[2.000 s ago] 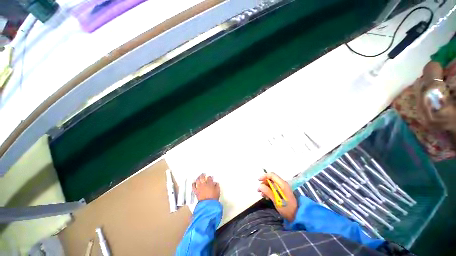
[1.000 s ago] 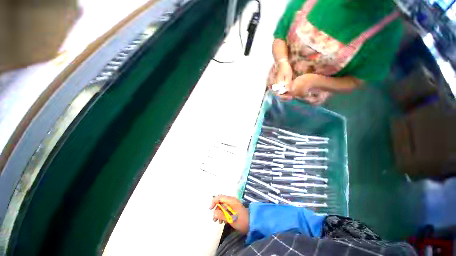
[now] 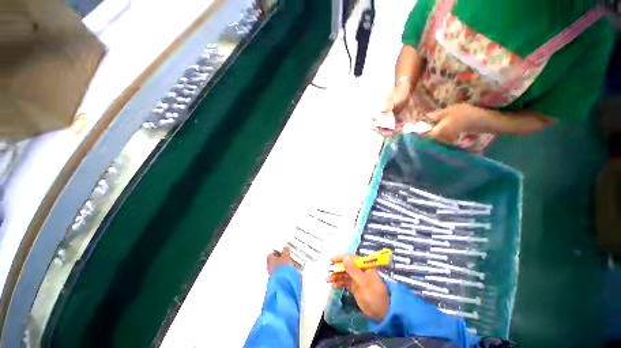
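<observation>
My right hand (image 3: 362, 289) holds a yellow-handled tool (image 3: 371, 260) beside the crate's near left edge. My left hand (image 3: 281, 260) is at the near end of a loose row of thin dark rods (image 3: 310, 234) on the white bench (image 3: 269, 200). Its fingertips are at the nearest rod; whether they grip it I cannot tell. Many white-and-grey tubes (image 3: 429, 234) lie side by side in the teal-green crate (image 3: 515, 272), which has a clear liner and stands right of the bench.
A coworker (image 3: 476, 68) in a green top and floral apron stands beyond the crate, holding small white parts (image 3: 417, 127). A dark green conveyor (image 3: 197, 163) runs left of the bench, with small silvery parts (image 3: 178, 98) beyond it. A black corded tool (image 3: 364, 41) lies at the far end.
The view has turned right, from the cardboard to the crate and coworker. My left hand left the bench's tube row, went out of view, and is now at the rods. My right hand keeps the yellow tool.
</observation>
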